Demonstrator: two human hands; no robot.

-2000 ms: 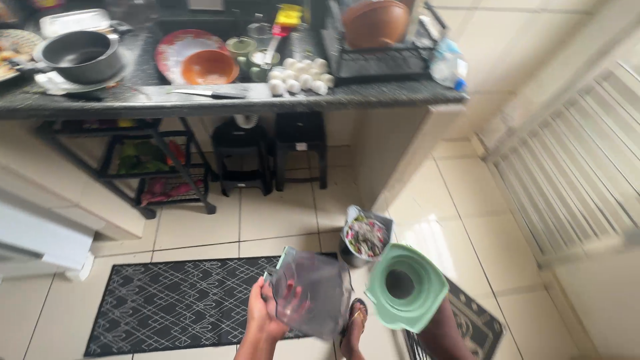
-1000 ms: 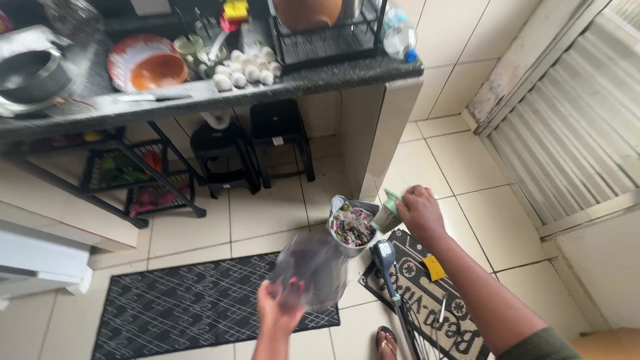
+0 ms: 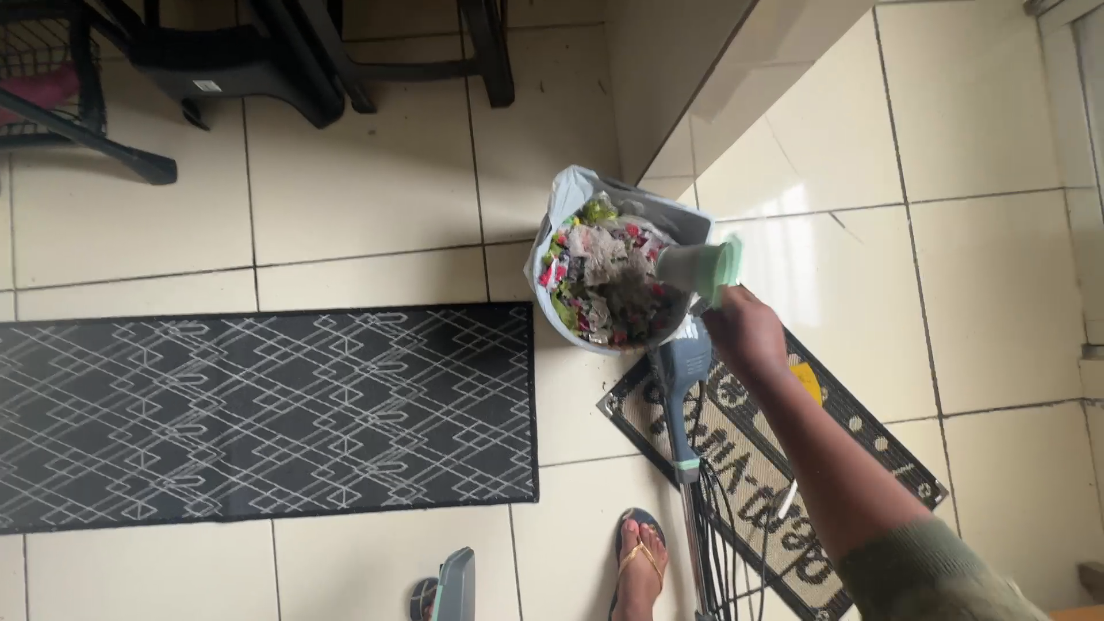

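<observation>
My right hand [image 3: 750, 332] grips the mint-green rim of a vacuum cleaner's filter cup [image 3: 699, 266], tilted sideways over a lined trash bin [image 3: 561, 323]. Grey dust and fluff [image 3: 636, 302] lie on wrappers and other litter in the bin. The stick vacuum cleaner [image 3: 686, 371], grey with a mint band, stands just below the bin, its cord hanging beside the tube. Near the bottom edge shows a grey part with a mint edge [image 3: 455, 586]. My left hand is not in view.
A black patterned runner [image 3: 267, 414] lies at left on the tiled floor. Under the vacuum is a doormat [image 3: 759, 483] with lettering and a yellow object [image 3: 806, 382]. Black stools [image 3: 250, 73], a wire rack [image 3: 52, 95] and a panel [image 3: 681, 78] stand beyond. My sandaled foot [image 3: 640, 561] is below the bin.
The view has dropped closer to the floor and bin. The filter cup has moved over the bin since two seconds ago. My left hand, earlier holding a clear dust container, has left the view.
</observation>
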